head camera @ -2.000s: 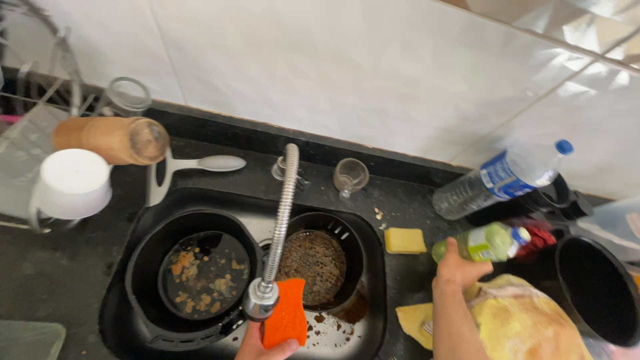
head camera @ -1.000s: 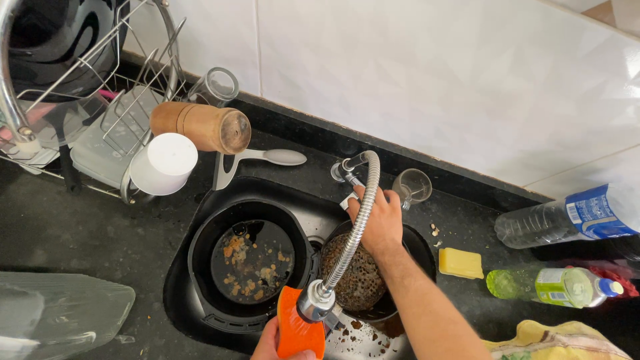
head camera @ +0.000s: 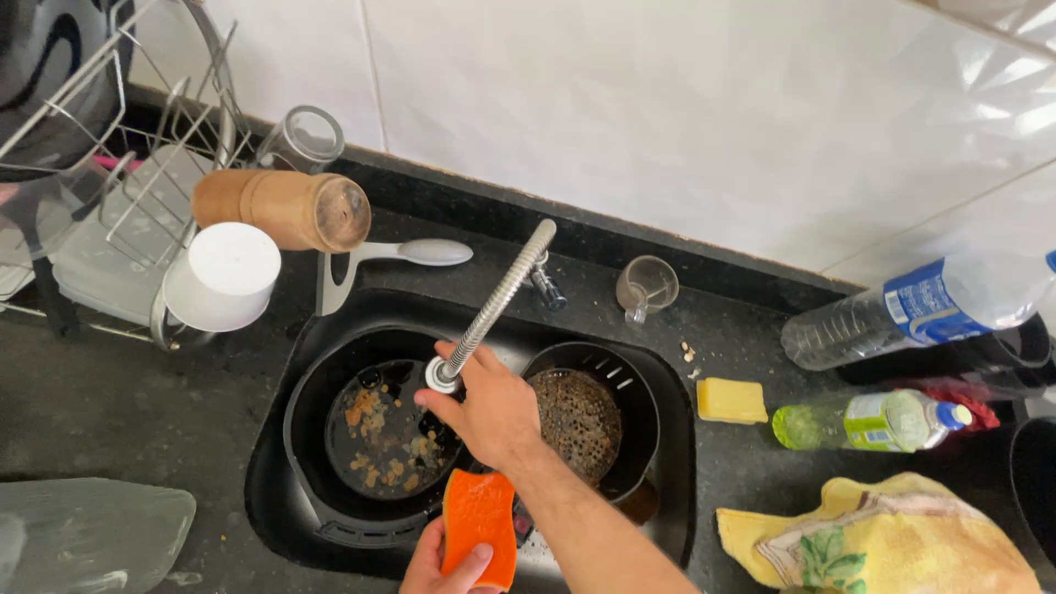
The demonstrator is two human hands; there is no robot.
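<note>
My left hand (head camera: 450, 563) holds an orange sponge (head camera: 481, 528) at the sink's front edge. Around the spray head of a flexible metal faucet (head camera: 500, 299) closes my right hand (head camera: 491, 404), over the right side of a round black pan (head camera: 309, 487). Dark liquid with brown food bits (head camera: 375, 445) lies in that pan. To its right, a black perforated basket (head camera: 639, 396) with a brown-speckled bottom sits in the black sink (head camera: 681, 462), partly hidden by my right forearm.
Left stand a wire dish rack (head camera: 124, 330), a wooden container (head camera: 272, 206) and a white cup (head camera: 223, 276). Behind the sink are a grey-handled utensil (head camera: 433, 252) and a glass mug (head camera: 648, 285). Right lie a yellow sponge (head camera: 732, 401), a green bottle (head camera: 874, 421), a large plastic bottle (head camera: 916, 305) and a cloth (head camera: 891, 536).
My right hand was at the green bottle, then at the faucet's base, and now holds the spray head. The spray head has moved from beside the orange sponge to over the pan.
</note>
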